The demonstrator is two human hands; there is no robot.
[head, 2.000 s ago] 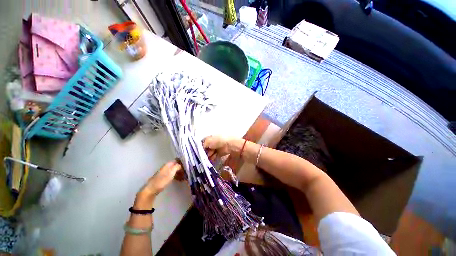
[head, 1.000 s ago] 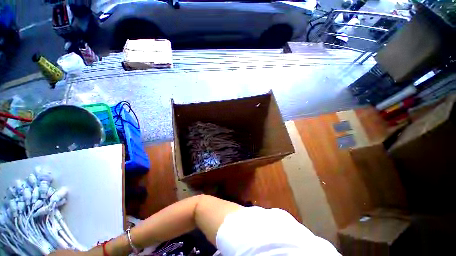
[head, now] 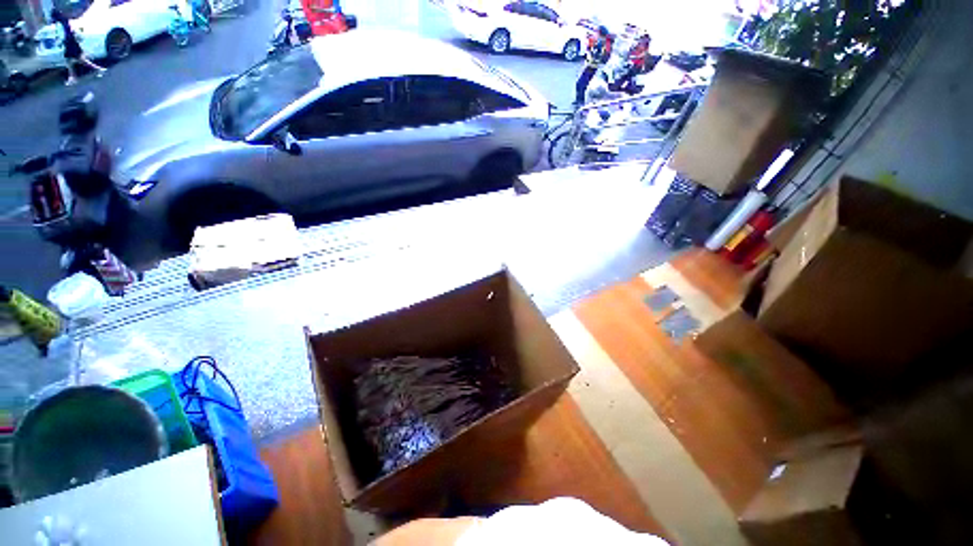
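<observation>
The open brown cardboard box (head: 533, 320) stands on the orange floor in front of me. Harness bundles (head: 427, 411) lie inside it, brownish wires towards the back and whitish ends towards the front left. A corner of the white table (head: 128, 512) shows at the lower left, with a few blurred white plugs (head: 53, 531) at the bottom edge. Only part of my right upper arm and white sleeve shows at the bottom. Both of my hands are out of the picture.
A dark green tub (head: 91, 443), a green basket (head: 160, 400) and a blue container (head: 240, 459) stand beyond the table. A flat carton (head: 245, 247) lies on the ledge. Open cartons (head: 864, 288) stand at the right. A grey car (head: 363, 139) is parked outside.
My view has swung right and up, away from the table towards the street. The held harness sheaf and both hands have left the picture. The box now shows near the centre.
</observation>
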